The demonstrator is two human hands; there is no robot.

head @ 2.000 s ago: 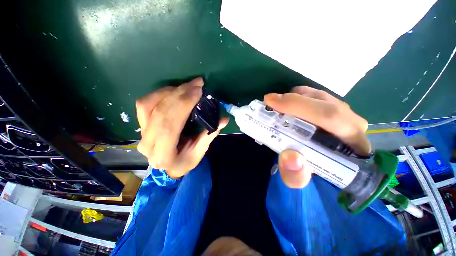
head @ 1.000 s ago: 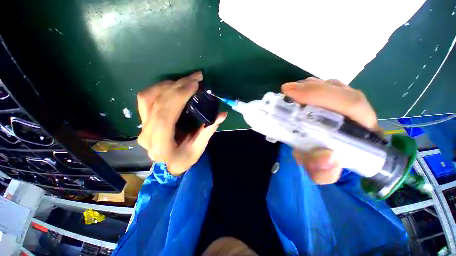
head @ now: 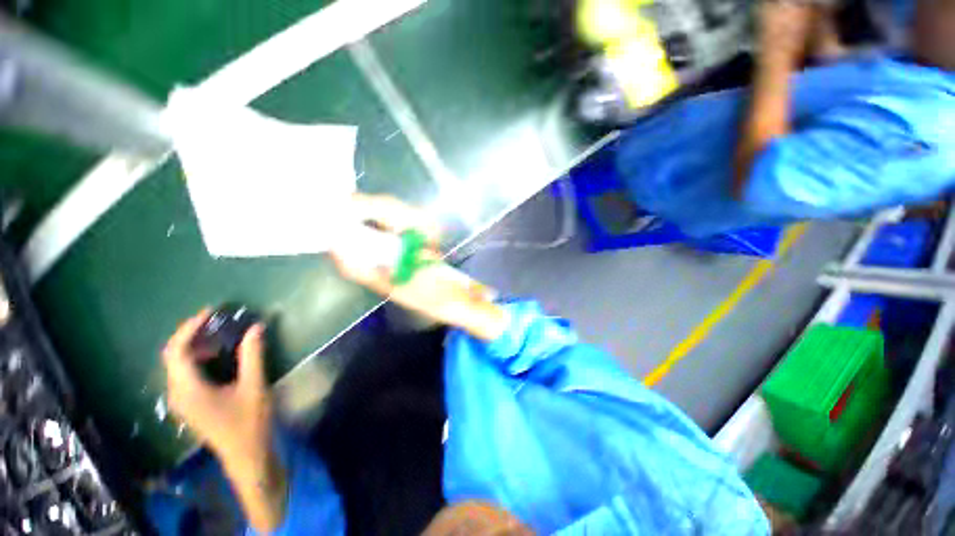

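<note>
The black watch case (head: pixel 228 330) is held between the thumb and fingers of my left hand (head: pixel 222 389), over the green bench near its front edge. My right hand (head: pixel 393 257) is at the lower right corner of the white paper sheet (head: pixel 274 188). The syringe's green adapter (head: pixel 411 258) shows at my right hand. The barrel is mostly hidden or lost against the bright paper, and its tip cannot be made out. The view is blurred.
The black parts tray (head: pixel 52 461) is at the lower left. A white frame bar (head: pixel 304 47) crosses the bench. Another person in a blue smock (head: pixel 838 147) is at the upper right, near a yellow object (head: pixel 639 63). A green bin (head: pixel 827 393) stands at the right.
The view has swung to the right, bringing the other person and the aisle into sight. My right hand has moved away from the case to the paper with the syringe. My left hand still holds the case.
</note>
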